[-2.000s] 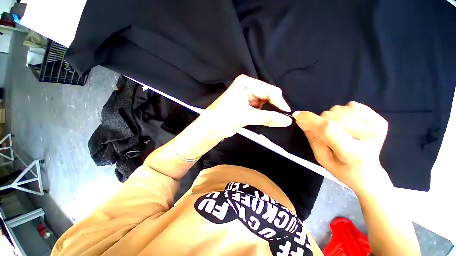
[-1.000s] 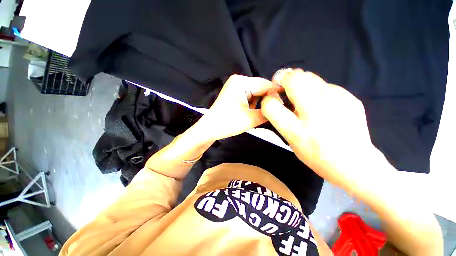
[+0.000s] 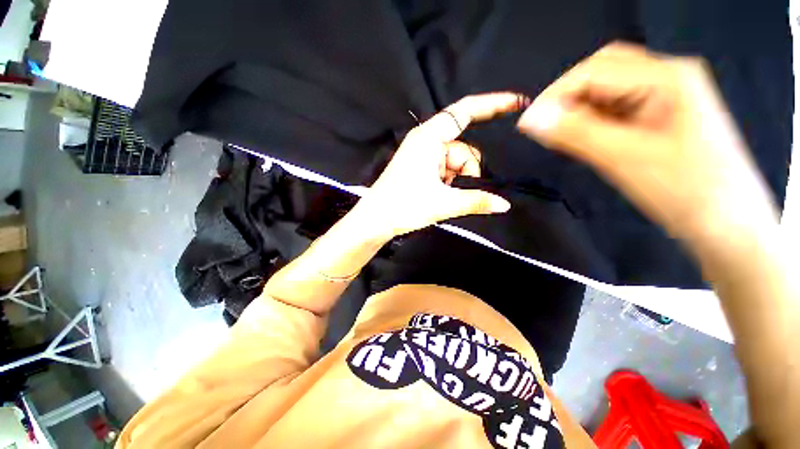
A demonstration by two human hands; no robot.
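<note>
A large black garment (image 3: 307, 79) covers most of the white table, its near edge beside my lap. My left hand (image 3: 425, 175) holds a folded band of it between thumb and curled lower fingers. The left index finger is stretched out, with a fine dark thread across it. My right hand (image 3: 645, 131) is raised over the cloth, blurred, its thumb and fingertips close together near the left index fingertip. No needle can be made out, and what the right fingers hold is unclear.
Dark cloth (image 3: 219, 245) is heaped below the table edge. A black crate (image 3: 123, 140) stands on the floor at left, with white metal stand legs (image 3: 66, 342) below it. A red stool (image 3: 649, 416) is at lower right. A small dark-green object (image 3: 653, 316) lies near the table edge.
My right hand has moved up and right from the hem, away from my left hand. My left index finger has opened out from the thumb, and thread now shows across it.
</note>
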